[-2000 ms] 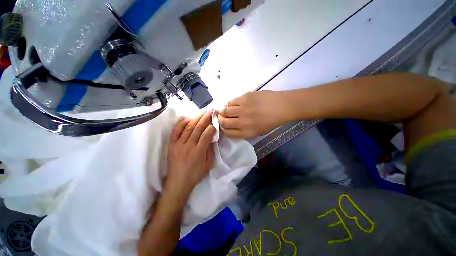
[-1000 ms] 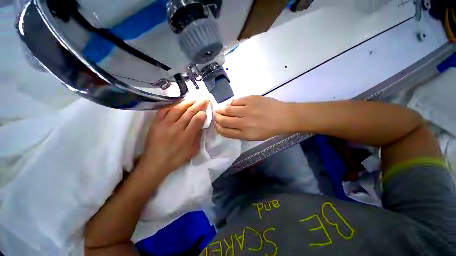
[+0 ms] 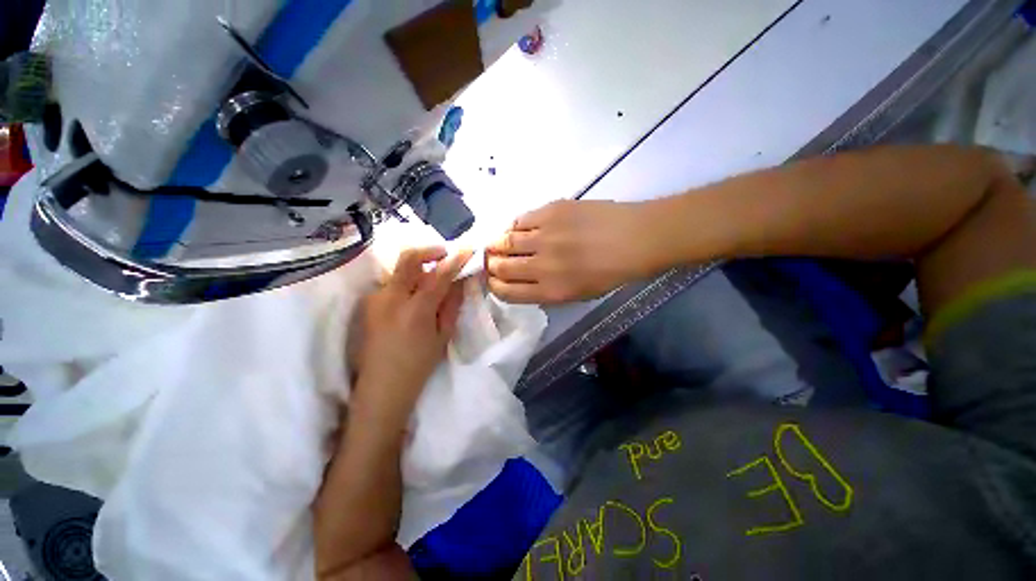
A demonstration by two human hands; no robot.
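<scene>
The white garment point(image 3: 244, 414) covers the left side and hangs toward the lap. Its narrow folded edge shows as a white band between my fingertips, just below the grey attachment point(image 3: 441, 202) by the needle area. My left hand point(image 3: 407, 312) lies on the cloth left of the band, with thumb and finger closed on it. My right hand point(image 3: 568, 252) pinches the band from the right, fingers curled. The presser foot and needle are hidden by glare and the attachment.
The white machine head has a blue stripe point(image 3: 182, 199), a ribbed grey dial point(image 3: 284, 157) and a curved chrome bar point(image 3: 136, 278) close to my left hand. A grey ruler-like strip point(image 3: 613, 323) edges the table. Blue material point(image 3: 494, 516) lies below.
The view has shifted, so the machine head appears smaller and farther left. Both hands remain at the garment edge; my left fingers have moved apart, with a gap between them.
</scene>
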